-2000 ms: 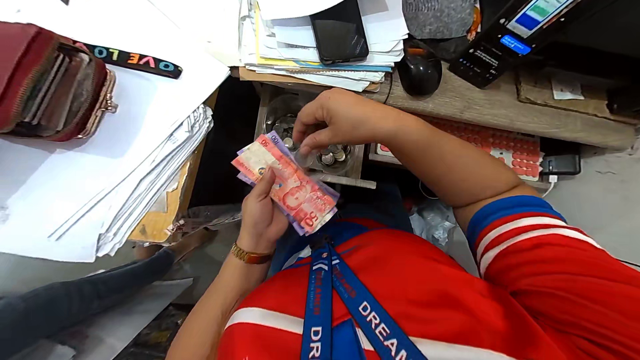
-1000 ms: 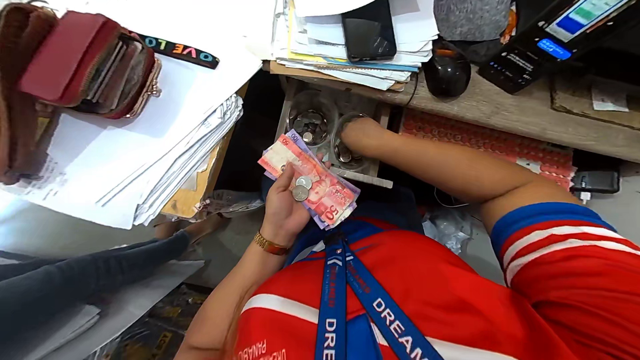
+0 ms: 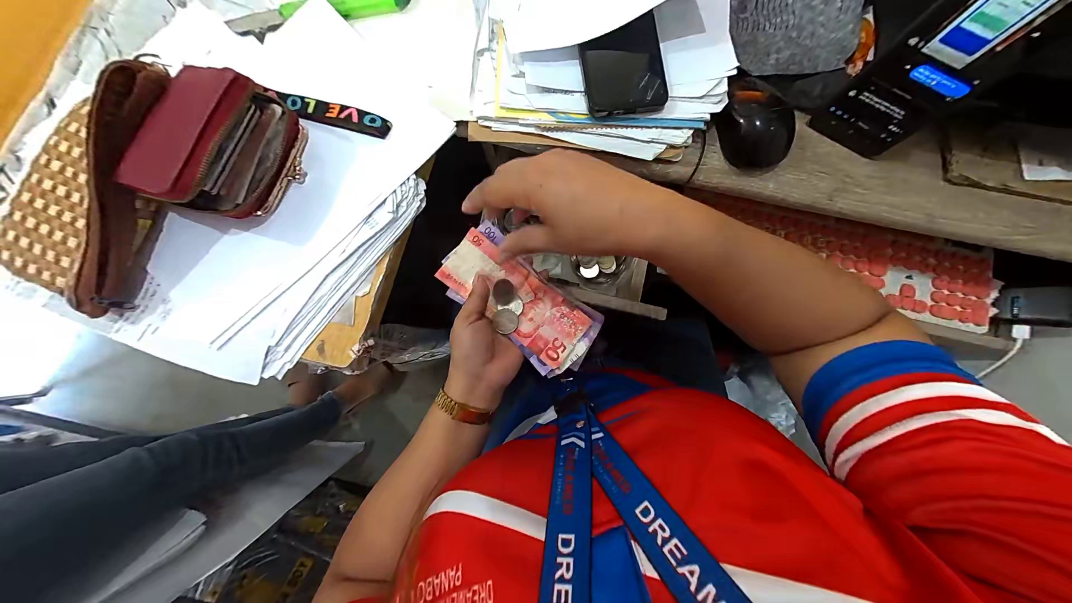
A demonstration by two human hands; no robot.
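Observation:
My left hand (image 3: 486,347) holds a small fan of red and purple banknotes (image 3: 548,322), its thumb on top of them. Several coins (image 3: 505,321) lie on the notes beside that thumb. Over the upper end of the notes hovers my right hand (image 3: 557,205), palm down with fingers and thumb apart; whether anything is between its fingertips cannot be told. Beneath it is an open drawer (image 3: 624,303) with clear round containers of coins (image 3: 599,266), partly hidden by the hand and forearm.
Paper stacks (image 3: 335,285) at left bear an opened red wallet (image 3: 180,138) and a woven bag (image 3: 46,209). A black phone (image 3: 624,67) tops other papers, near a black mouse (image 3: 755,126). A red-keyed keyboard (image 3: 904,268) is under the desk edge. Another person's legs (image 3: 167,469) show lower left.
My right hand has left the coin container, where it was one second ago, and is now above the notes. More coins lie on the notes than one second ago.

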